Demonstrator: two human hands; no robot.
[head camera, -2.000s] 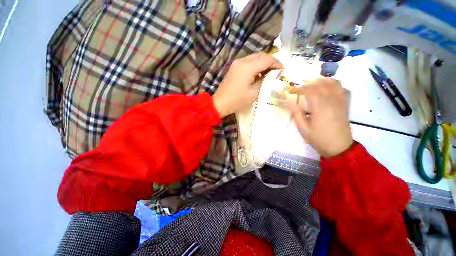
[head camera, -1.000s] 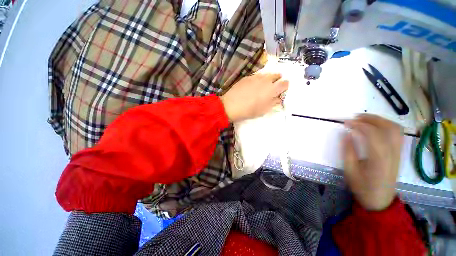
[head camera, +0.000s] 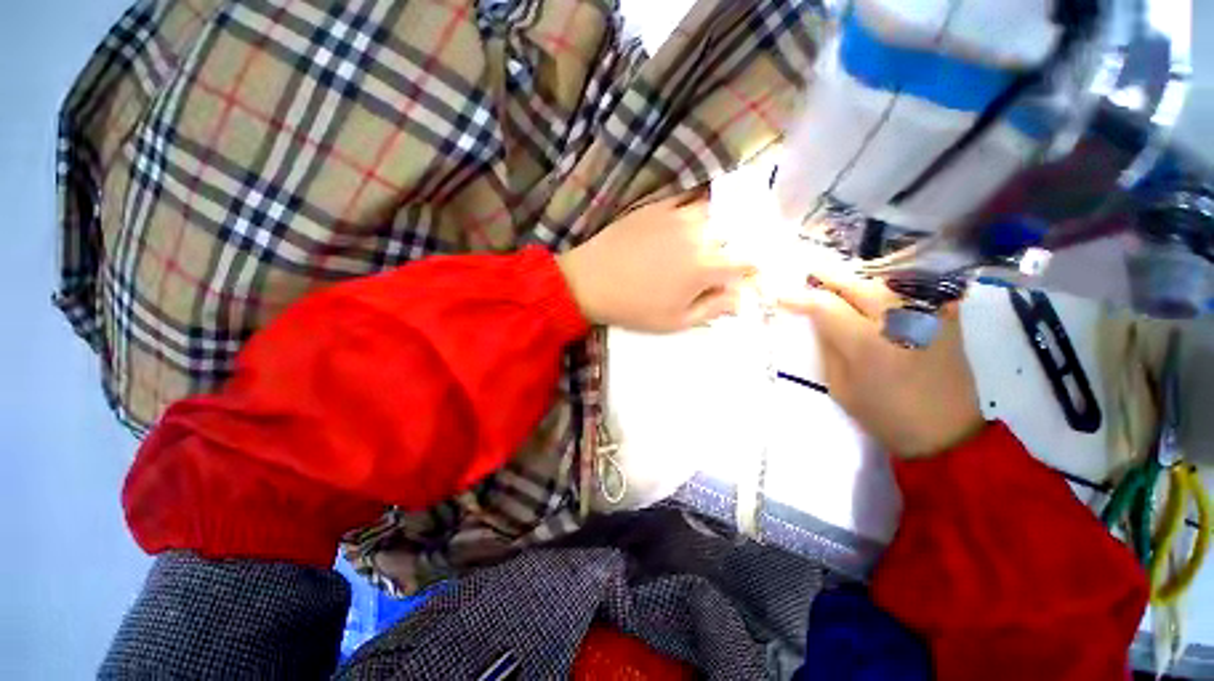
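The tan check garment (head camera: 306, 173) lies in a large heap left of the needle. Its pale lining (head camera: 652, 412) is washed out by the lamp. A narrow cream strip (head camera: 752, 486) hangs from near the fingertips towards the table's front edge. My left hand (head camera: 652, 266) lies on the lining with bent fingers, holding the cloth beside the needle area. My right hand (head camera: 905, 373) is under the sewing machine head (head camera: 932, 93), its fingertips close to the left ones at the strip. Glare hides its exact grip. The presser foot and needle are not clear.
Black thread snips (head camera: 1058, 359) lie right of my right hand. Scissors with green and yellow handles (head camera: 1177, 532) lie at far right, beside a pale hank (head camera: 1132, 399). A printed ruler (head camera: 812, 535) runs along the front edge. Dark grey cloth (head camera: 533, 605) is below.
My right hand has come back from the right to the needle area. My left hand stays on the cloth. The view has shifted, and the machine head appears larger and blurred.
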